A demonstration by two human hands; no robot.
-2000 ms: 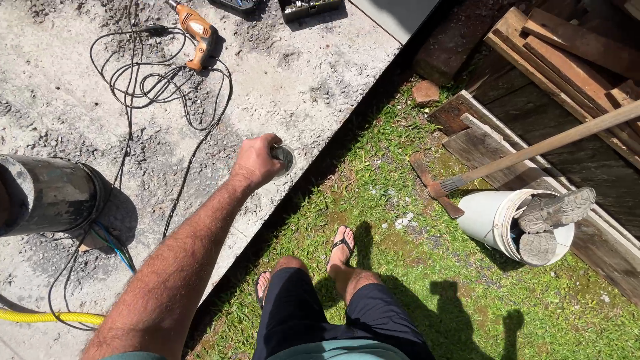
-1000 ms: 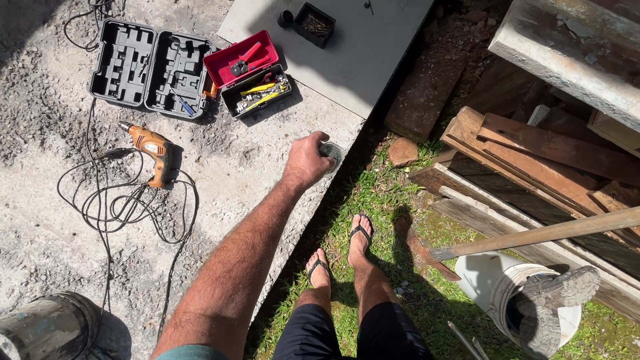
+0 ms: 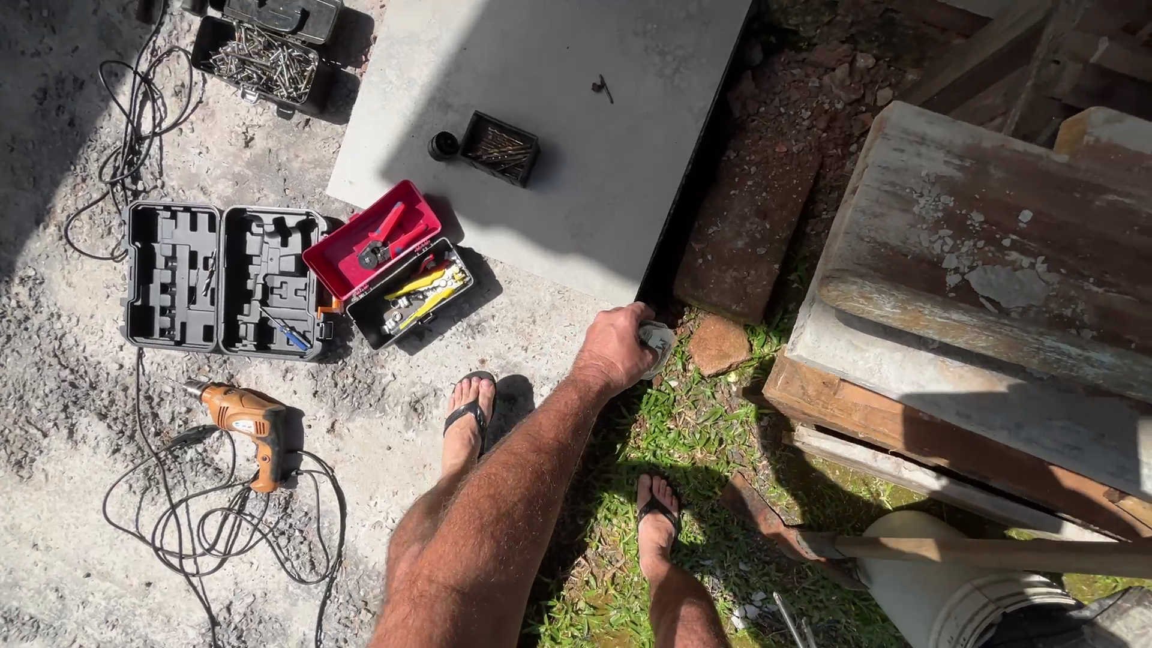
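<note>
My one visible hand (image 3: 619,346) reaches up from the bottom centre, and its fingers are closed around a small round clear container (image 3: 658,347), partly hidden by them. The container is held over the boundary between concrete and grass. Because the arm enters near the middle, past my leg, I take it for the left one; my right hand is out of view. To the left stand an open red and black toolbox (image 3: 423,292) with pliers inside and an open black drill case (image 3: 221,281). An orange corded drill (image 3: 247,421) lies below them on the concrete.
A grey panel (image 3: 576,225) carries a black box of drill bits (image 3: 500,148). A box of screws (image 3: 263,61) sits at the upper left. Stacked boards (image 3: 990,261), a brick piece (image 3: 718,345), a wooden handle (image 3: 981,552) and a white bucket (image 3: 918,558) are at the right. The drill's cord (image 3: 216,531) lies looped.
One foot, on the grass a second ago, now stands on the concrete. My hand still holds the container, now beside the brick piece. The view has shifted toward the panel.
</note>
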